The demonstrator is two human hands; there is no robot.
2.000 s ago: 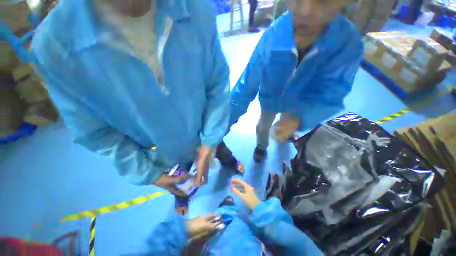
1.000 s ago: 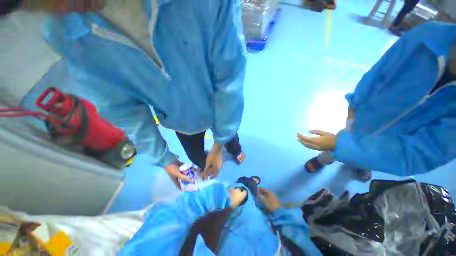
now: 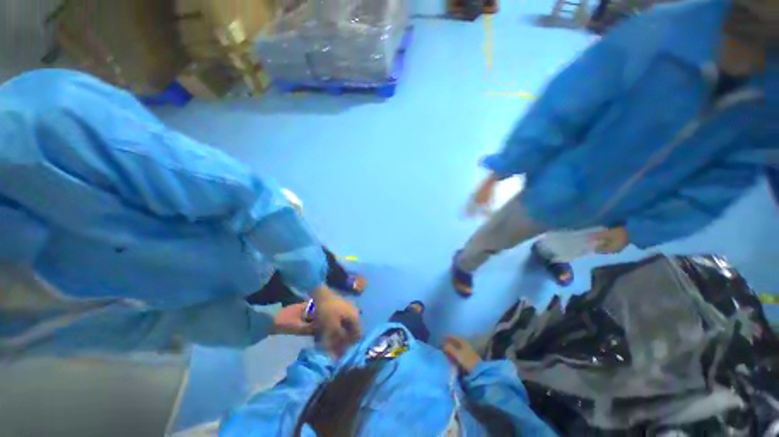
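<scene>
The view is blurred. My right hand [image 3: 461, 352] is low in the middle, in front of my blue smock; no object shows in it, but its fingers are unclear. My left sleeve [image 3: 295, 380] reaches up to a cluster of hands [image 3: 339, 324] at the left person's cuff. I cannot separate my left hand from that person's hands there. A small white and purple-blue thing [image 3: 311, 309] shows between those hands. A small shiny silver and yellow patch [image 3: 389, 344] lies against my smock, just right of the cluster.
A person in a light blue smock [image 3: 171, 222] stands close at left. Another person [image 3: 632, 128] stands at right with a pale flat thing [image 3: 571, 244] at one hand. A black poly-wrapped bundle [image 3: 632, 350] fills the lower right. A stretch-wrapped pallet load [image 3: 333, 38] and cartons [image 3: 213, 43] stand behind.
The view has swung, and the red cylinder and white sack are out of view. The left person has moved left and their hand now reaches to my left cuff. The right person's arms have shifted.
</scene>
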